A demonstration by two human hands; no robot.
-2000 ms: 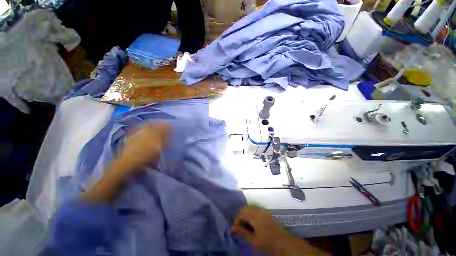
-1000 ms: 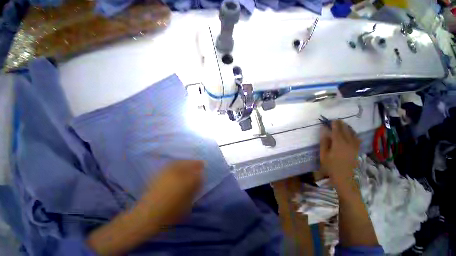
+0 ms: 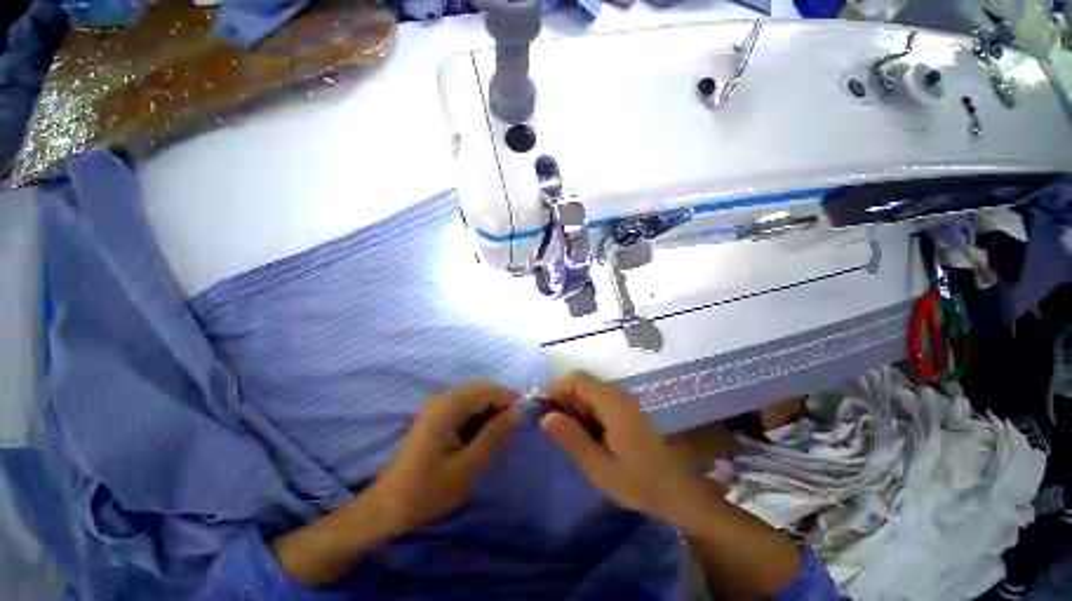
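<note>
A light blue striped shirt cloth (image 3: pixel 353 317) lies spread left of the needle, its folded edge running up toward the machine head. My left hand (image 3: pixel 453 452) pinches the cloth's near right edge at the table front. My right hand (image 3: pixel 623 446) is beside it, fingertips almost touching the left ones, closed on the dark red thread snips (image 3: pixel 567 410), mostly hidden by the fingers. The snips' tips are at the pinched edge; fine detail there is unclear. The presser foot and needle area (image 3: pixel 564 276) is above, with no cloth visibly under it.
The white sewing machine head (image 3: pixel 658 129) spans the back right. Red and green scissors (image 3: pixel 940 335) hang at the right table edge above white ruffled pieces (image 3: pixel 893 481). A plastic-wrapped brown package (image 3: pixel 212 71) lies back left. The grey ruler-marked table edge (image 3: pixel 764 370) runs in front.
The snips are gone from the machine bed and now show in my right hand, which has moved left to the cloth edge. My left hand has moved right to meet it.
</note>
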